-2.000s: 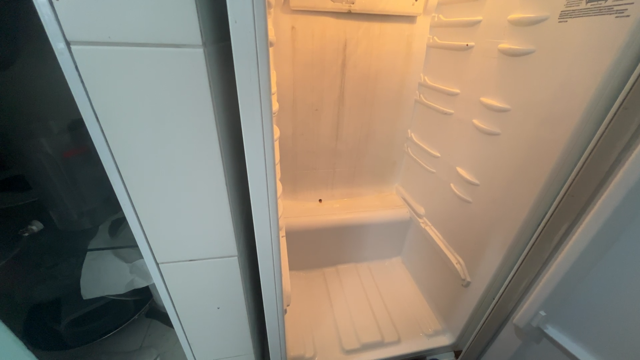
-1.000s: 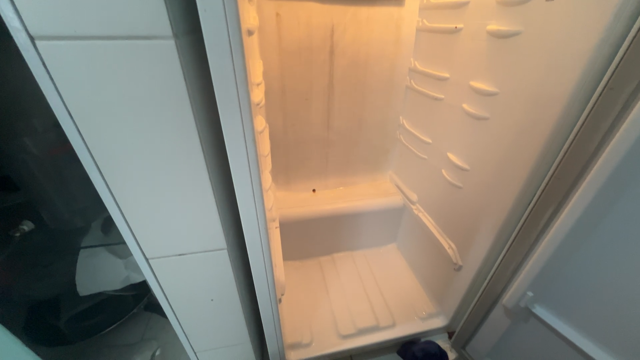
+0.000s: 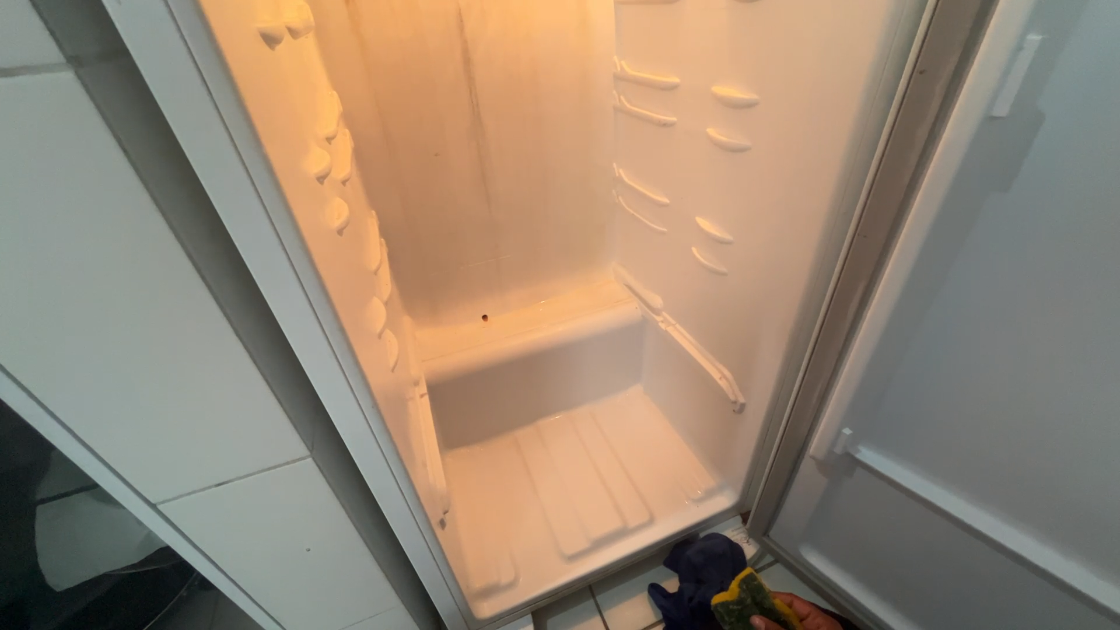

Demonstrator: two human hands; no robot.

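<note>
At the bottom right, a hand that I take for my right hand (image 3: 801,612) is closed on a yellow and green scouring sponge (image 3: 751,600). Beside the sponge, a dark blue cloth (image 3: 704,569) lies crumpled on the floor, just outside the refrigerator. My left hand is out of view. The lit refrigerator compartment (image 3: 560,472) has no shelves in the part that shows; molded shelf supports line its side walls. Dark streaks run down its back wall (image 3: 472,140), and a small dark hole is in the ledge (image 3: 534,324) below it.
The refrigerator door (image 3: 989,350) stands open on the right, with a white rail across its lower part. A white tiled wall (image 3: 131,262) is close on the left. Beyond its edge, at the lower left, is a dark area with a pale object (image 3: 87,534). Floor tiles (image 3: 569,610) show below.
My right hand with the sponge has come into view at the bottom right. More of the dark blue cloth shows than a second ago. The view has shifted lower and closer to the refrigerator.
</note>
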